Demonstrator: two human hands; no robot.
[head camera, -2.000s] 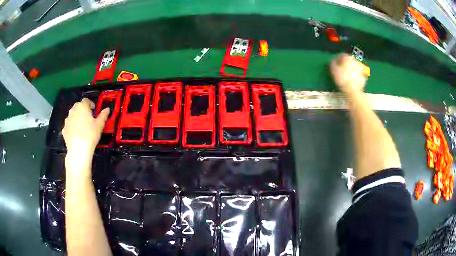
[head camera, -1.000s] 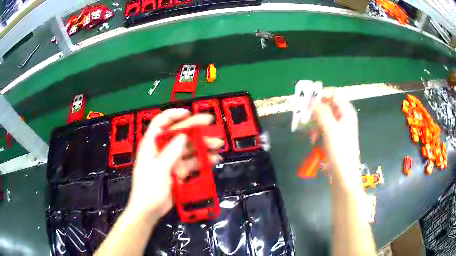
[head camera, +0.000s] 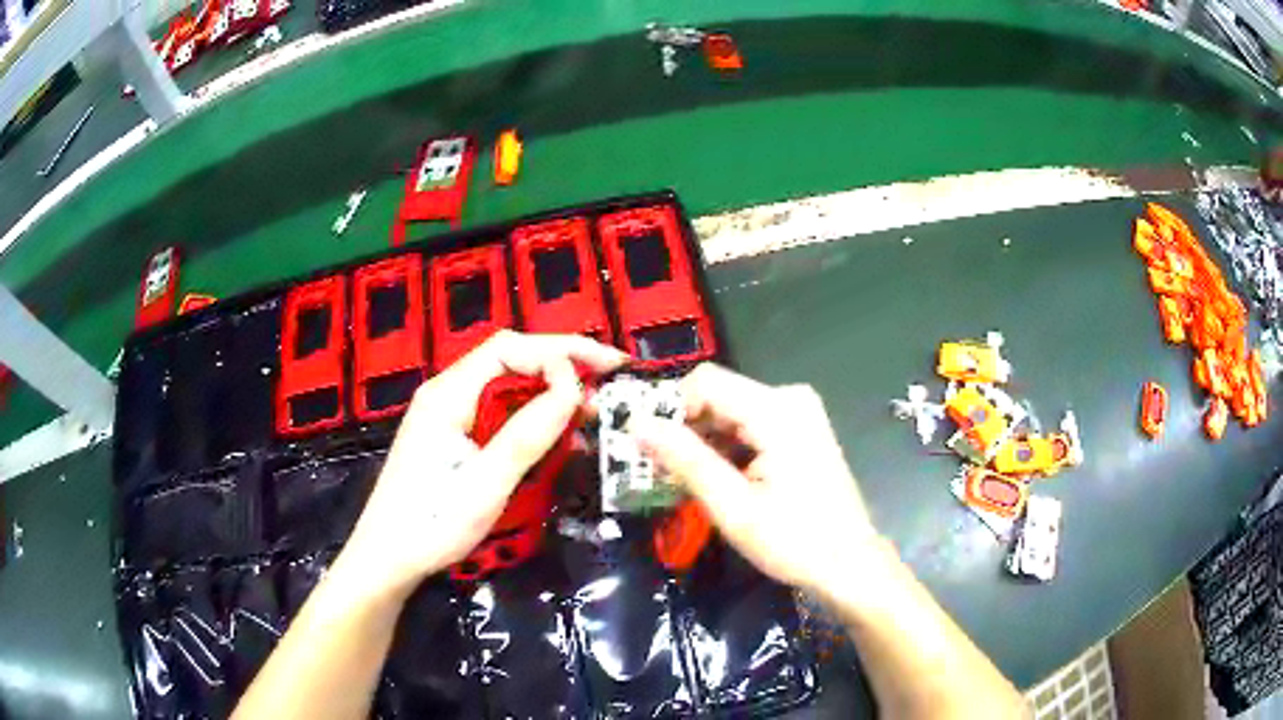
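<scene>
My left hand (head camera: 471, 471) holds a red front housing (head camera: 532, 492) above the black blister tray (head camera: 197, 492). The fingers hide its upper part. My right hand (head camera: 767, 485) holds a white inner module (head camera: 629, 447) with black markings and a green lower end, close beside the housing. The two are side by side; whether they touch I cannot tell. An orange part (head camera: 681, 535) shows below the right fingers; whether it is held or hanging I cannot tell. Several empty red housings (head camera: 390, 338) lie in the tray's top row.
A mixed pile of orange and white parts (head camera: 996, 492) lies on the bench to the right, with a heap of loose orange parts (head camera: 1196, 310) at far right. Beyond the tray, the green conveyor belt (head camera: 844, 127) carries a part-assembled unit (head camera: 439, 183). A grey post (head camera: 56, 359) stands at left.
My right hand has come from the belt with the white module to my left hand. My left hand first took a housing from the tray's left end. The belt parts sit further left in view.
</scene>
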